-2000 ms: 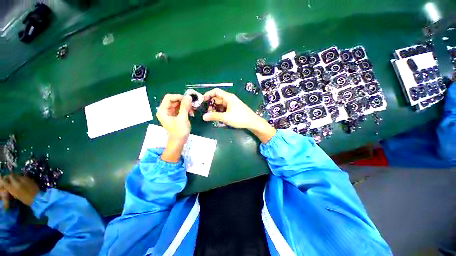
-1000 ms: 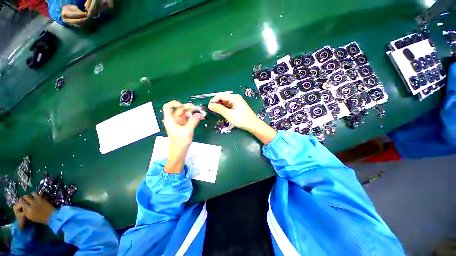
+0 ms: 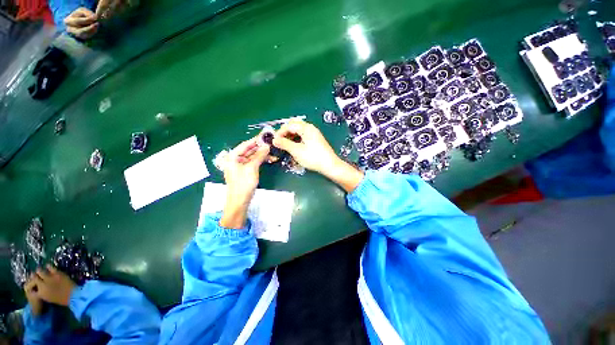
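Note:
A small round part (image 3: 268,137) with a dark centre and paler ring is between my fingertips. My left hand (image 3: 244,165) grips it from the left. My right hand (image 3: 307,147) touches its right side with thumb and forefinger; the fingers hide part of it. Thin silver tweezers (image 3: 259,125) lie just beyond my hands. A few small shiny parts (image 3: 291,166) lie under and beside my right hand. Black modules (image 3: 418,120) stand in rows on white slabs to the right.
Two white papers (image 3: 167,172) (image 3: 272,214) lie left of and below my hands. Single small parts (image 3: 139,141) lie at the far left. A smaller module stack (image 3: 554,62) is far right. Other people's hands (image 3: 52,286) (image 3: 82,23) are at lower left and upper left.
My right hand has come back to the round part after being apart from it one second ago. A small shiny part now lies left of the upper paper.

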